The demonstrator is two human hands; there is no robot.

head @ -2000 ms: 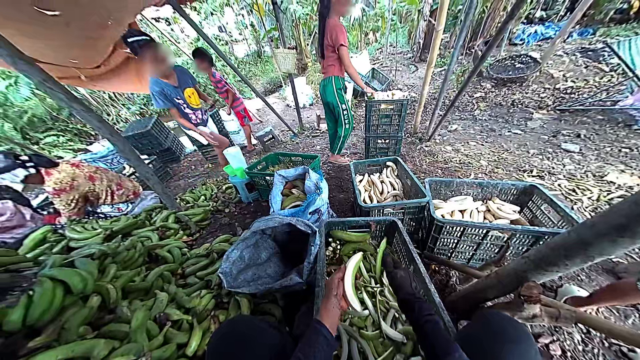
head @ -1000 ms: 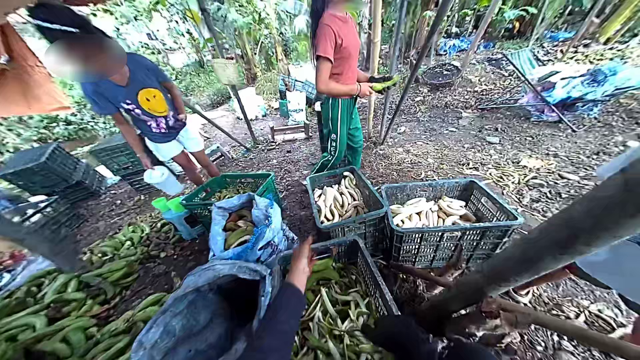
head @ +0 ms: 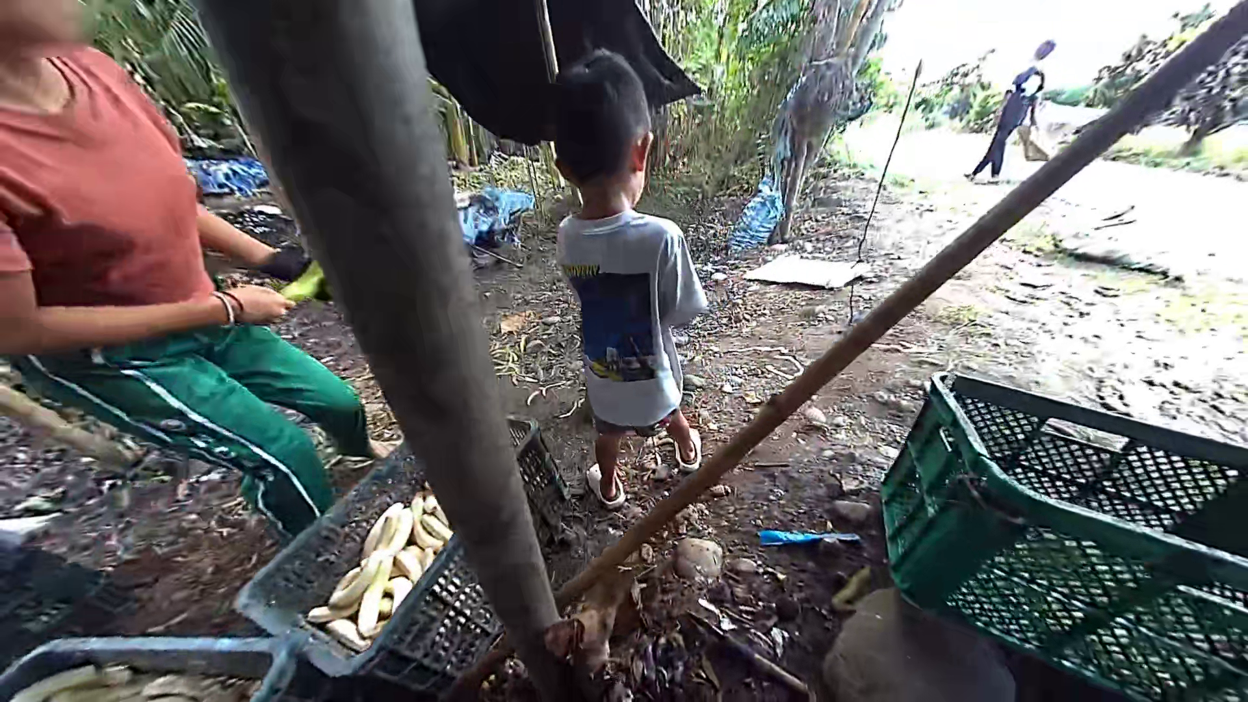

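Neither my left hand nor my right hand shows in the head view. Peeled bananas (head: 388, 570) lie in a dark plastic crate (head: 283, 585) at the lower left. The rim of another crate (head: 146, 651), also with pale peeled bananas inside, is cut off by the bottom left corner. Beside them a person in a red shirt (head: 107, 185) and green trousers holds a green banana (head: 306, 283); one of that person's hands wears a dark glove.
A thick wooden post (head: 390, 292) slants down through the view, meeting a thin pole (head: 829, 361) near the ground. A person in a white shirt (head: 624, 292) stands behind them. At right is a green plastic crate (head: 1063, 526) by a stone (head: 912, 648). Another person (head: 1014, 112) is far off.
The view has swung far to the right. My hands, seen earlier at the crate of bananas and peels, are out of view. The peeled banana seen in one hand two seconds ago is not visible now.
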